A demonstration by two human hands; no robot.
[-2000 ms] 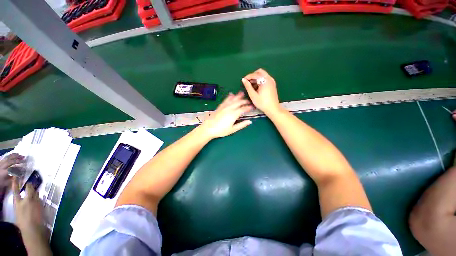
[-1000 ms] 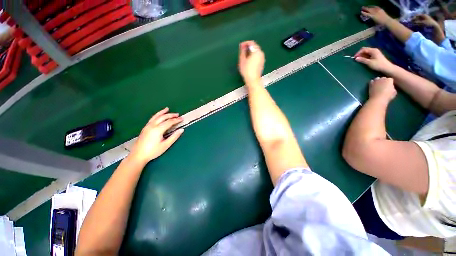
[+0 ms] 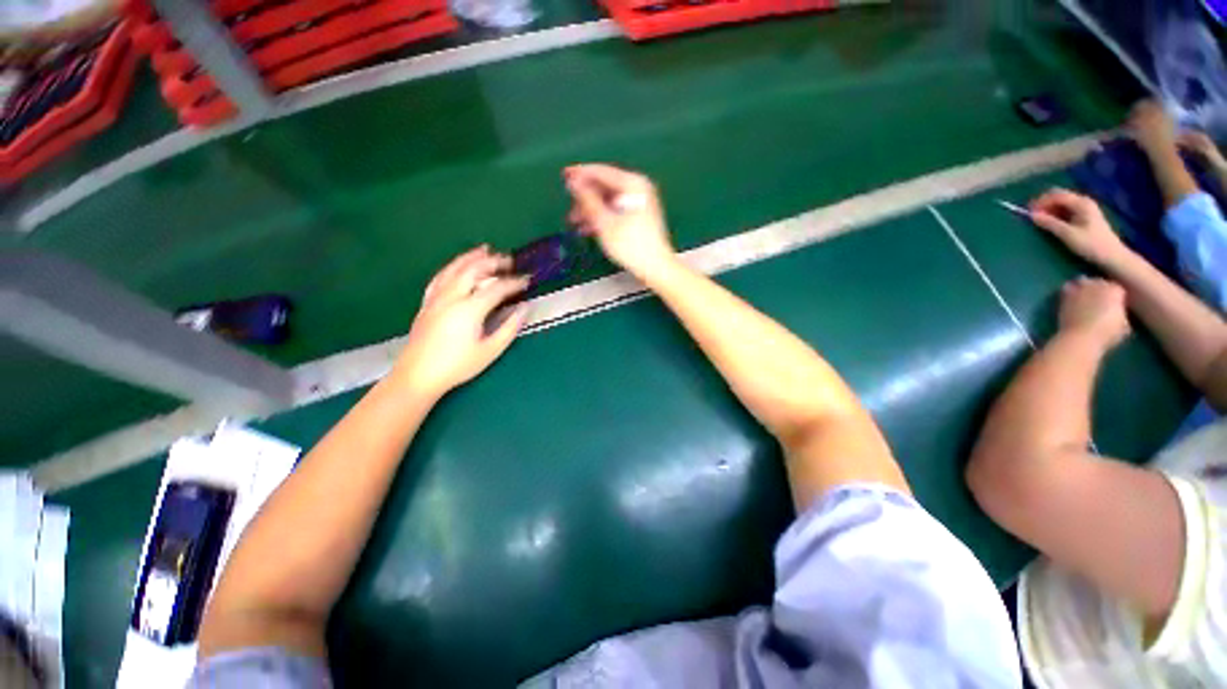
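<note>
A dark keypad phone [image 3: 545, 259] lies at the near edge of the green conveyor, between my hands and slightly blurred. My left hand [image 3: 468, 316] is at its left end, with its fingertips against the phone and its wrist over the pale rail. My right hand [image 3: 622, 218] is just above and beyond the phone's right end, with thumb and finger bent close together. A small white patch shows on its fingers. I cannot tell whether anything is between its fingertips.
Another phone [image 3: 242, 319] lies on the belt at left, one [image 3: 1040, 109] at far right. A phone [image 3: 182, 563] lies on white paper [image 3: 256, 464]. A grey post [image 3: 121, 330] stands at left. Red trays [image 3: 323, 47] line the far side. A neighbour's arms [image 3: 1063, 444] are at right.
My view has shifted. The phone that was up the belt to the right is now between my hands. My right hand has come back closer to my left, which now touches the phone.
</note>
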